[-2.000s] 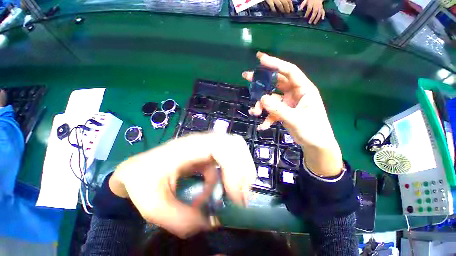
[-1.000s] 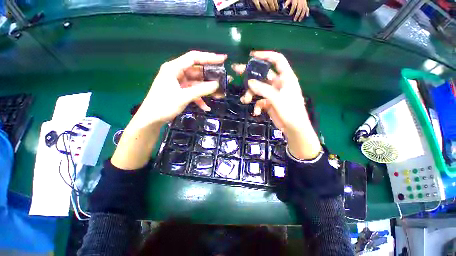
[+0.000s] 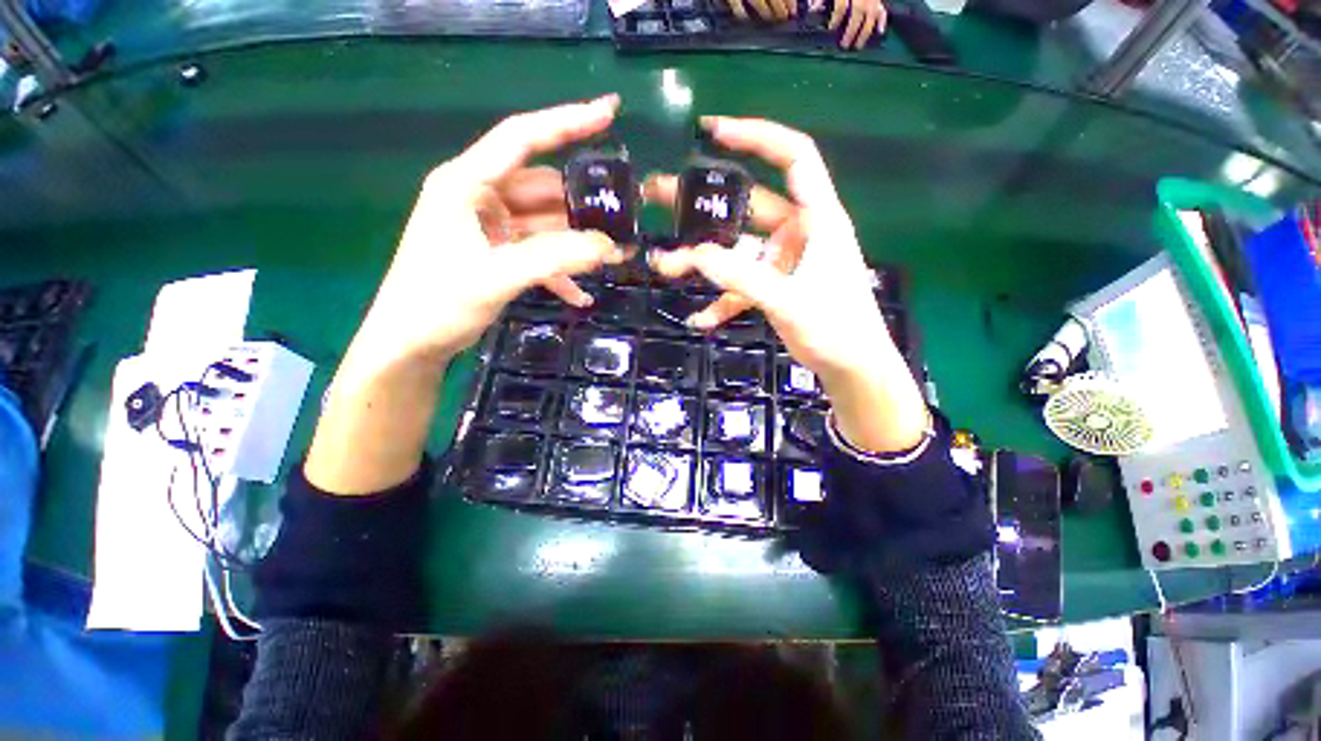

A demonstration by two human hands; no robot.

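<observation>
My left hand [image 3: 485, 253] holds a small rounded-square black smartwatch unit [image 3: 601, 198] between thumb and fingers. My right hand [image 3: 797, 261] holds a second smartwatch unit [image 3: 711, 204] the same way. The two units are side by side, a small gap apart, above the back of the tray. Both dark faces show small pale marks, too small to read. Below them lies the black blister tray [image 3: 551, 504] with square pockets. Several pockets hold dark units, some with shiny or whitish squares. My hands and forearms hide parts of the tray.
At left, a white socket box [image 3: 264, 411] with cables lies on white paper [image 3: 151, 557]. At right are a dark smartphone [image 3: 1029, 543], a cream round fan [image 3: 1097, 414] and a control panel with coloured buttons [image 3: 1201, 510]. Another person's hands [image 3: 855, 15] show at the top; a blue sleeve is at left.
My left hand has moved from low over the tray up beside my right hand. Both units now face the camera side by side with pale marks. The view has shifted slightly.
</observation>
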